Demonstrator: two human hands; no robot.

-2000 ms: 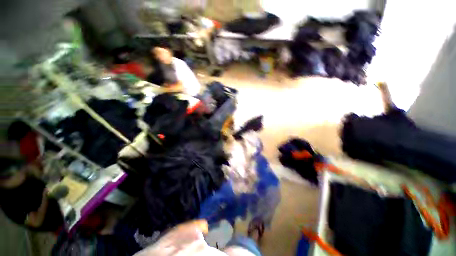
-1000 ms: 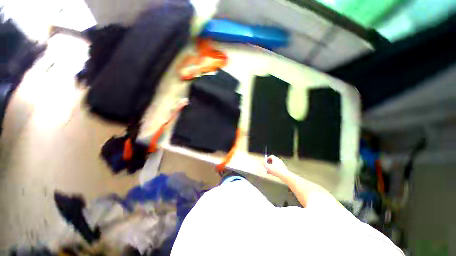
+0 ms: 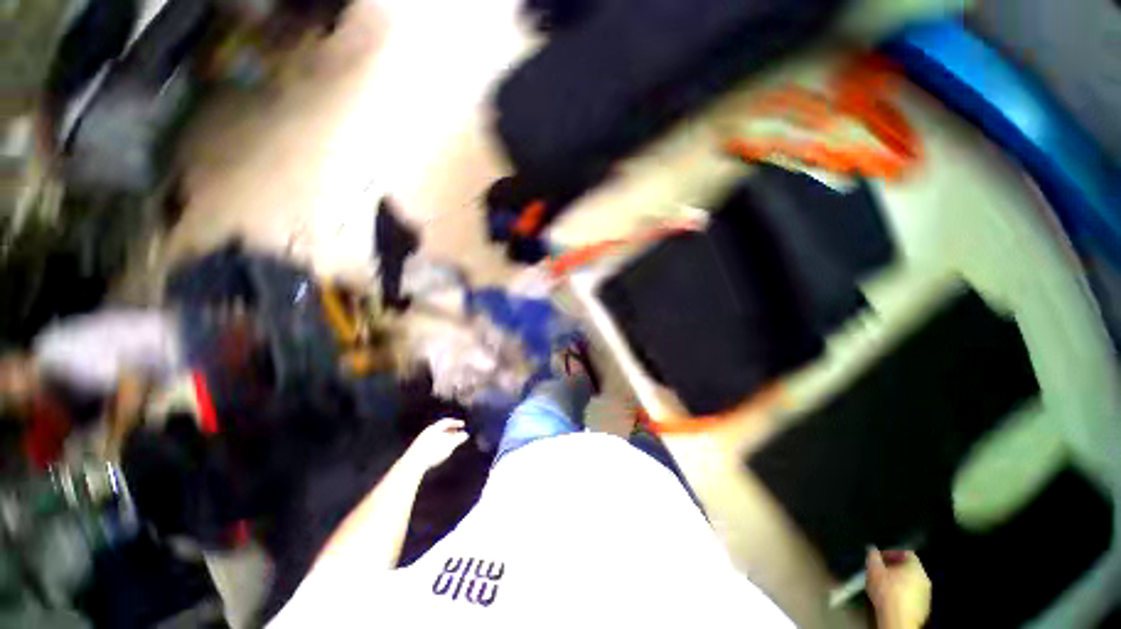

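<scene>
Flat black cut panels lie on the pale table: a stack on the nearer left part and a panel with a curved cut-out to its right. My right hand, blurred at the bottom edge, is over the lower part of the cut-out panel. A thin pale tool, perhaps the awl, shows at its fingertips. My left hand is away from the table, left of my body, with fingers loosely spread and nothing visible in it. Orange strips lie beyond the stack, and another crosses its near edge.
A long black-covered padded arm lies beyond the table. A blue bolster runs along the table's back edge. Blue and white scraps lie on the floor. Black cloth heaps and a blurred person in white are at left.
The view has turned, so the table now fills the right side. My left hand has come into view at left. My right hand is now at the lower right, over the cut-out panel.
</scene>
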